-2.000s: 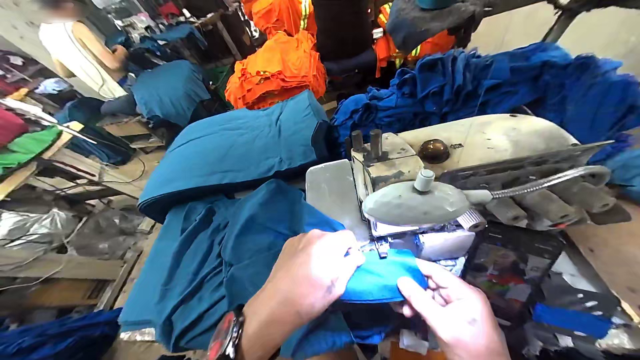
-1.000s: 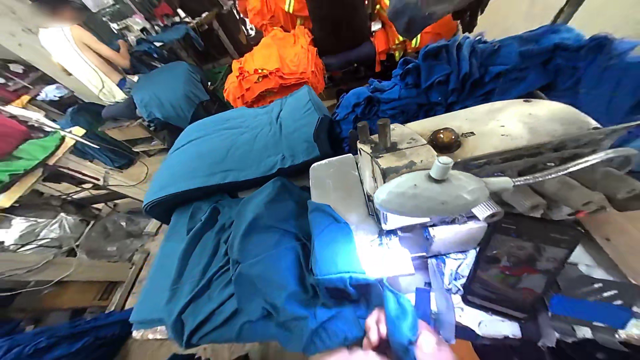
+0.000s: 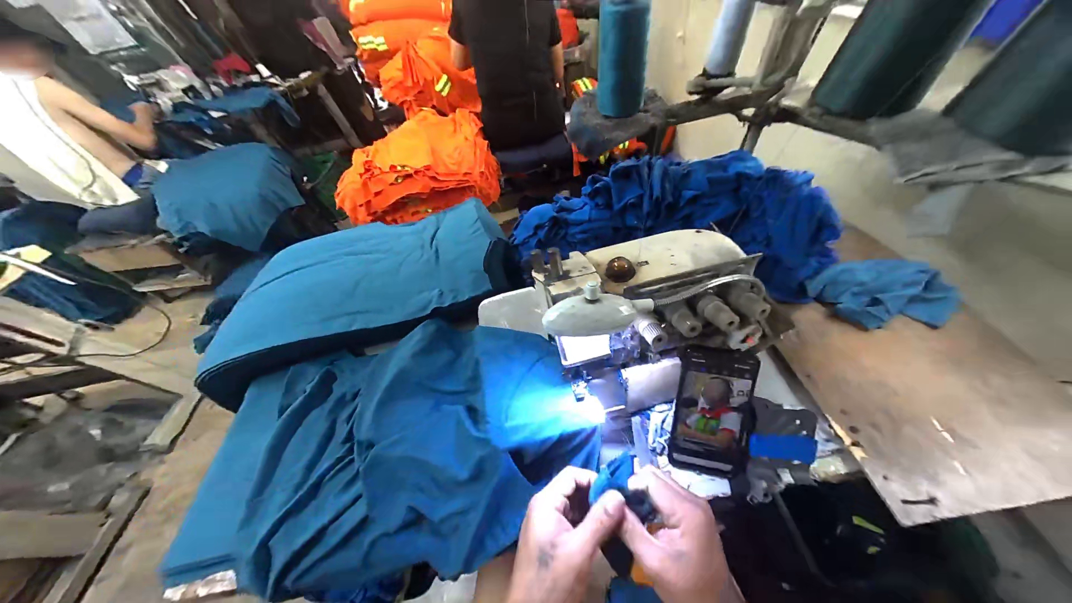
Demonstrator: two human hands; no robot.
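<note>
My left hand and my right hand meet at the bottom centre, both pinching a small blue fabric piece between thumbs and fingers. Just beyond them stands an overlock sewing machine, its lamp lighting the needle area. Loose teal fabric spreads left of the machine and reaches up to the lit area. A thick folded stack of teal fabric lies behind it. A smartphone leans upright at the machine's right front, its screen lit.
Crumpled blue fabric is heaped behind the machine. A wooden tabletop extends right, with a blue cloth on it. Thread cones stand on a rack above. Orange garments are piled beyond. One person sits far left; another is at the back.
Two seconds ago my hands held a blue piece flat at the needle area; now they hold fabric nearer to me, away from the machine. The view has shifted, showing more on the right and above.
</note>
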